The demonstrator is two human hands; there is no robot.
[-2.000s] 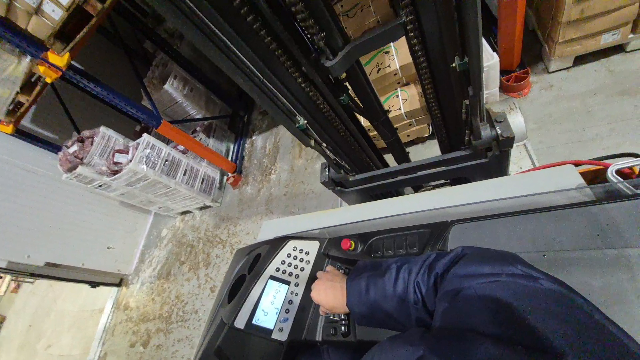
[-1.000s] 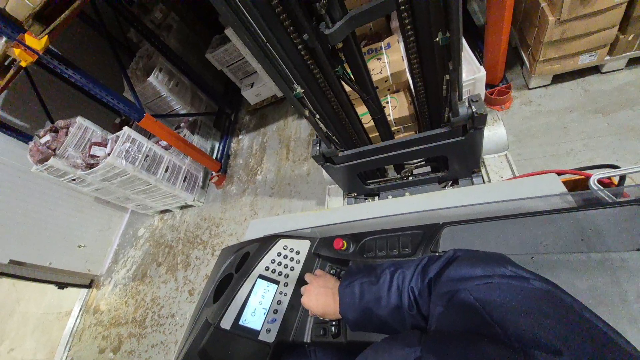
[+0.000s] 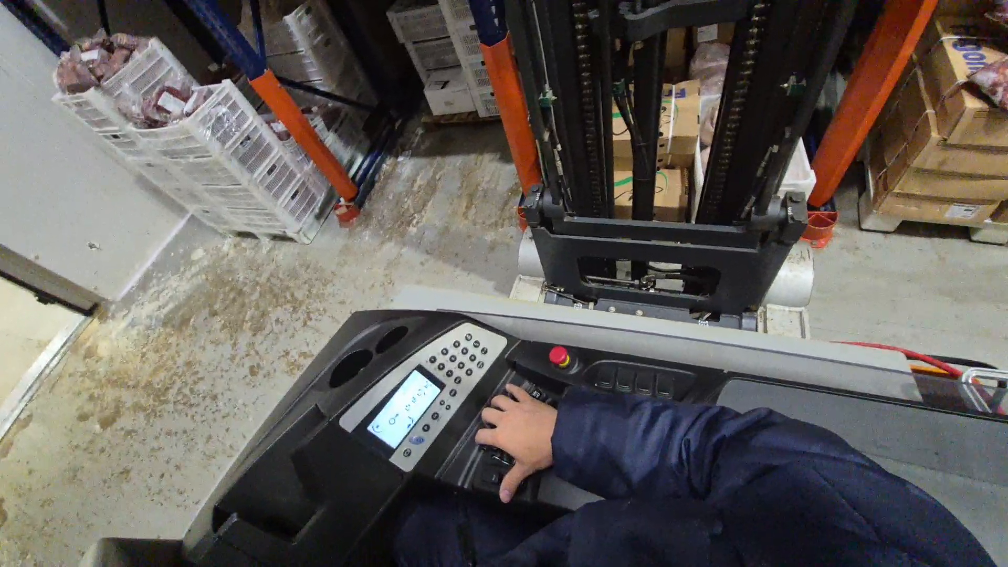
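My right hand (image 3: 516, 437), in a dark blue padded sleeve, lies palm down with spread fingers over the black control levers (image 3: 498, 455) of a reach truck's console. Left of it is a grey panel with round buttons (image 3: 459, 354) and a lit display (image 3: 404, 409) bearing writing and symbols. A red emergency stop button (image 3: 560, 356) stands above the hand, with a row of black switches (image 3: 634, 381) to its right. The truck's black mast (image 3: 669, 260) rises beyond the console. What lies under my palm is hidden. My left hand is out of sight.
Stacked white plastic crates (image 3: 228, 150) of wrapped red goods stand by an orange-and-blue rack upright (image 3: 303, 134). Another orange upright (image 3: 870, 102) is right of the mast, near cardboard boxes (image 3: 929, 169) on a pallet. A white wall (image 3: 94, 173) borders the stained floor (image 3: 260, 315) at left.
The view of the aisle has swung, and the mast now stands between two orange uprights. My right hand stays at the levers, its fingers now more spread than before.
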